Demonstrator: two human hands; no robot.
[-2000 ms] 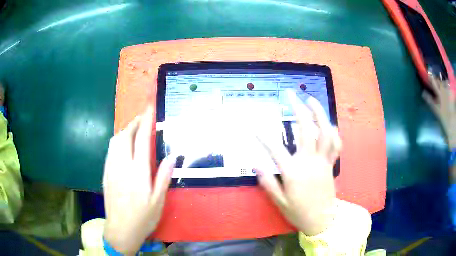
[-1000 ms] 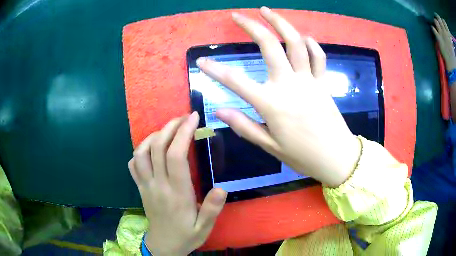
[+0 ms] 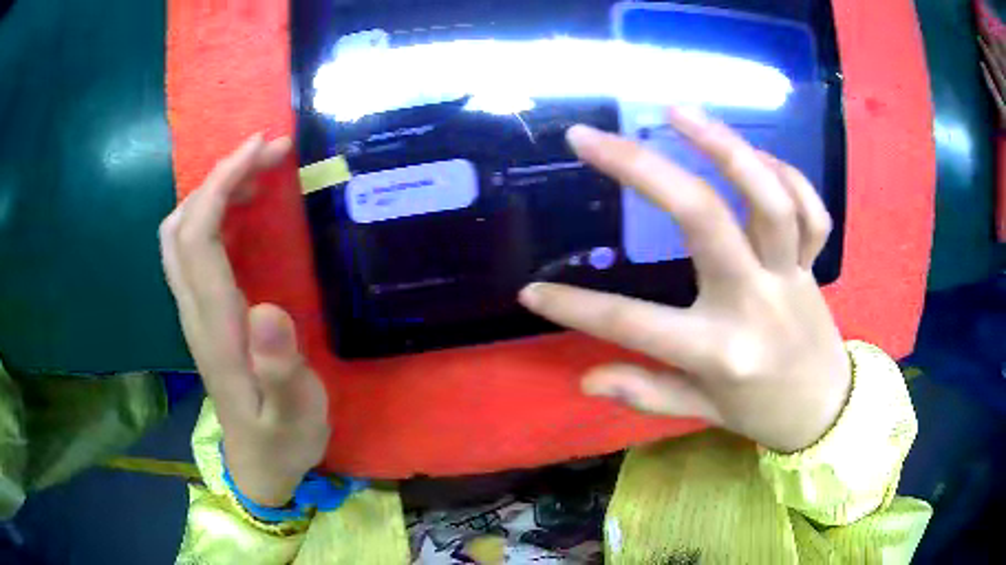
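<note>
The tablet (image 3: 425,248) lies face up on an orange-red foam pad (image 3: 474,419), its top edge cut off by the frame. Its dark screen shows light rounded boxes, with a strong white lamp reflection across the upper part. A yellow tag (image 3: 324,174) sits at its left edge. My right hand (image 3: 734,320) is over the right half of the screen, fingers spread, holding nothing; whether a fingertip touches the glass I cannot tell. My left hand (image 3: 237,320) is beside the tablet's left edge over the pad, thumb apart from the fingers, holding nothing.
The green workbench (image 3: 77,210) lies on both sides of the pad. At the far right edge, part of another person's hand (image 3: 996,72) shows near another orange-red pad (image 3: 1001,182). Yellow fabric (image 3: 88,425) is at the lower left, below the bench edge.
The screen has gone from a split light and black page to a dark page with rounded boxes. My right hand has moved lower right across the tablet. My left hand has moved left, off the tablet's edge.
</note>
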